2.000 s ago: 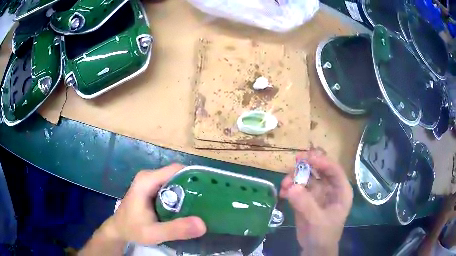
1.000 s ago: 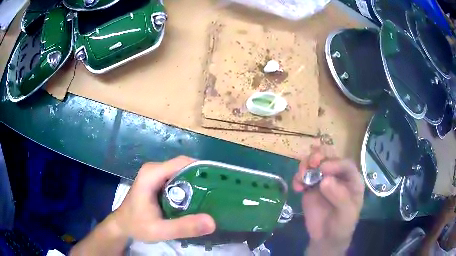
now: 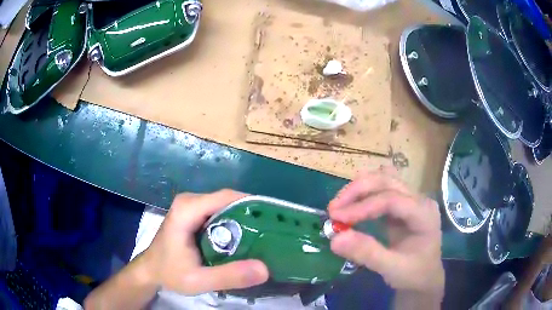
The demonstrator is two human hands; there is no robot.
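Note:
My left hand (image 3: pixel 187 248) grips a glossy green car body shell (image 3: pixel 272 248) by its left end, thumb across the front. The shell has a silver rim and a round chrome lamp (image 3: pixel 222 236) at its left corner. Another chrome part shows at its right corner, partly hidden by my fingers. My right hand (image 3: pixel 387 233) pinches a small chrome and red lamp piece (image 3: pixel 336 227) between thumb and fingers, at the shell's upper right edge. I cannot tell if the piece touches the shell. A white oval glue dish (image 3: pixel 325 114) with pale green contents sits on the cardboard pad (image 3: pixel 284 79).
Green shells (image 3: pixel 145 36) lie at the upper left and more shells (image 3: pixel 439 72) are piled at the right. A small white lump (image 3: pixel 333 68) lies behind the dish. Brown cardboard (image 3: pixel 200 91) covers part of the dark green bench (image 3: pixel 175 154). A clear plastic bag's edge shows at the top.
My right hand has turned the lamp piece so its red part shows and has brought it left to the shell. My left hand still holds the shell. The view has shifted slightly.

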